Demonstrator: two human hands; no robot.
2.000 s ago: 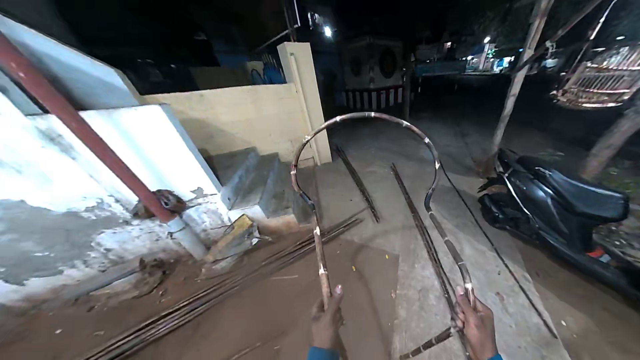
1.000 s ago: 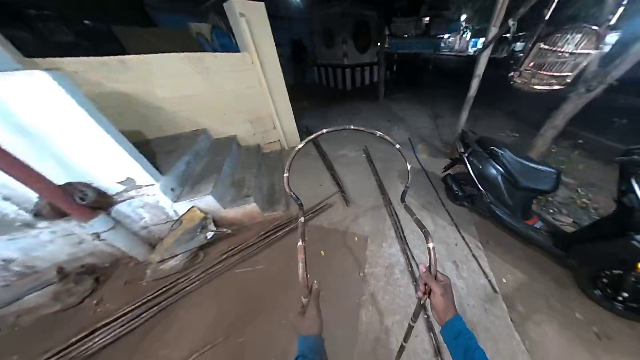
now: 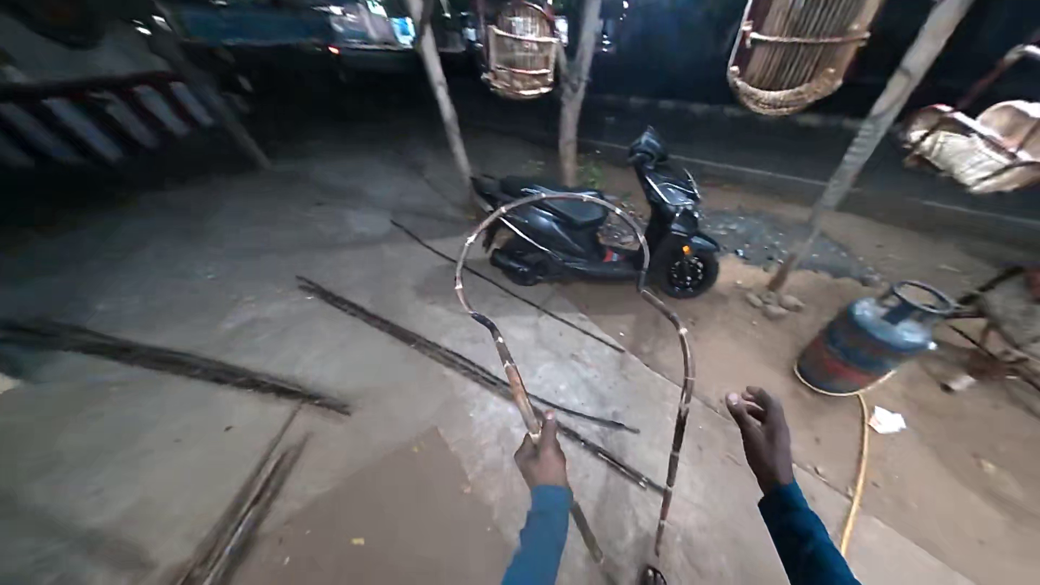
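A cane pole bent into a rounded loop [image 3: 681, 382] stands up in front of me, its two legs running down toward the ground. My left hand [image 3: 543, 461] is closed around the left leg of this cane, whose end shows below the fist. To the right of the other leg, my right hand [image 3: 762, 435] is raised in the air, fingers apart and slightly curled, touching nothing. The lower end of the right leg reaches the bottom of the view, near a small dark object I cannot make out.
Bundles of thin canes [image 3: 406, 337] lie on the concrete. Beyond them stands a black scooter [image 3: 561, 227]. At right are a gas cylinder [image 3: 865, 341] with a hose [image 3: 860, 479] and a wooden post [image 3: 873, 138]. Woven cane seats [image 3: 800, 53] hang farther back.
My right hand has let go of the cane's right leg and is now apart from it. My left hand still holds the left leg. The view has swung to the right.
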